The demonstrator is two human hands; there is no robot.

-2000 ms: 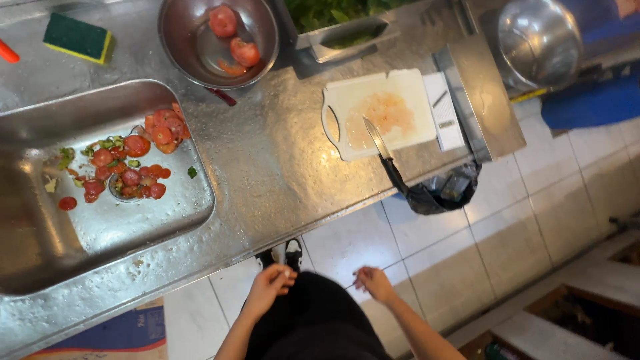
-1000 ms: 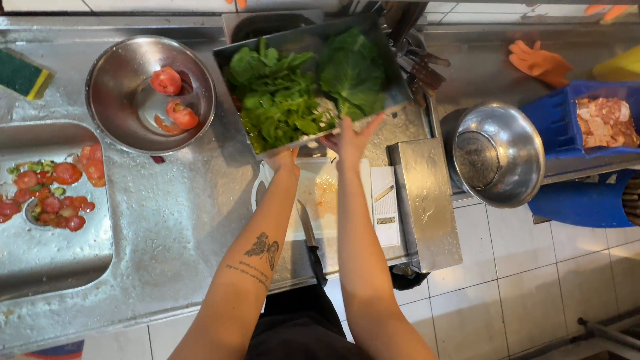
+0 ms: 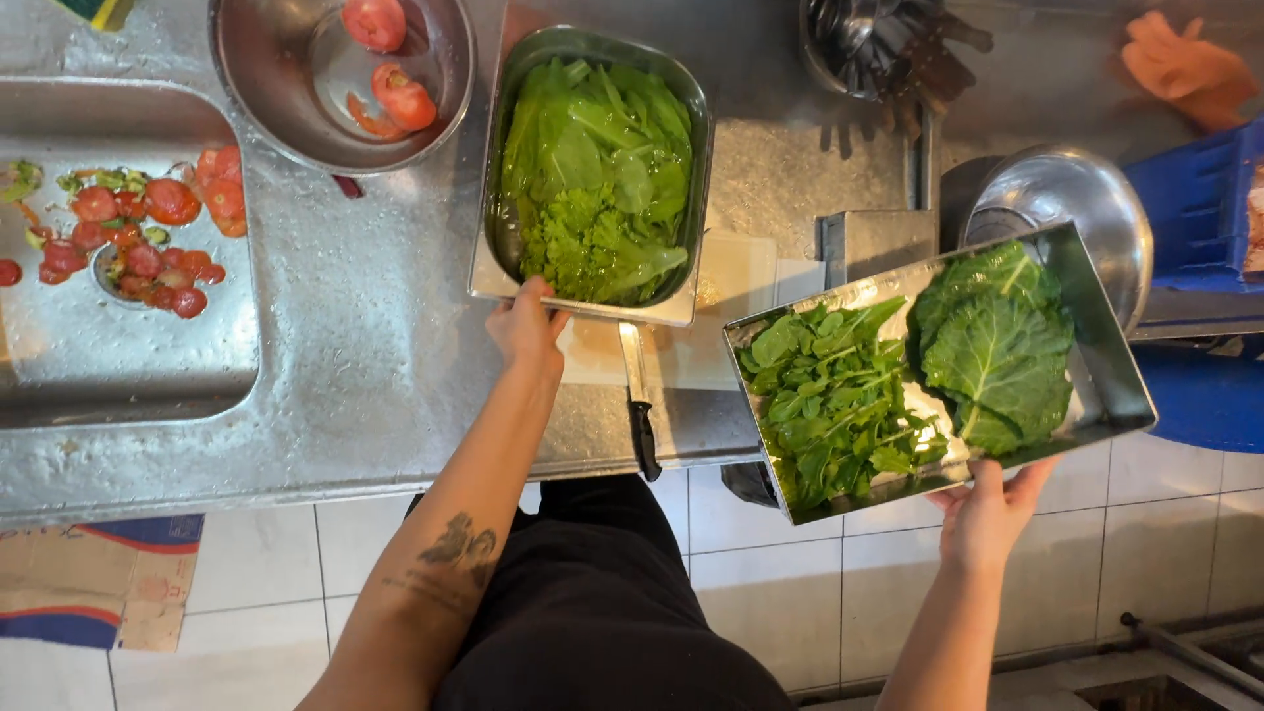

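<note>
My left hand [image 3: 530, 331] grips the near edge of a steel pan of wet lettuce [image 3: 602, 178], which is over the counter and partly above a white cutting board [image 3: 736, 267]. In my right hand [image 3: 995, 504] is the near side of a rectangular metal tray [image 3: 1106, 395], tilted and held out over the counter's front edge. Arugula-like greens [image 3: 839, 395] fill its left part, and large collard-like leaves [image 3: 992, 346] lie at its right. A kitchen knife with a black handle [image 3: 644, 434] lies on the board, its blade tip hidden by the pan.
Left is a steel sink [image 3: 188, 375] with tomato pieces [image 3: 143, 227]. A steel bowl [image 3: 341, 138] holds tomatoes behind it. At right are another steel bowl [image 3: 1116, 207], a blue crate [image 3: 1185, 212], an orange glove [image 3: 1185, 69] and a utensil container [image 3: 854, 49]. Cardboard [image 3: 148, 602] lies on the floor.
One second ago both my hands were at the tray of greens; it has moved right in my right hand. My left hand has let go of it and holds the lettuce pan.
</note>
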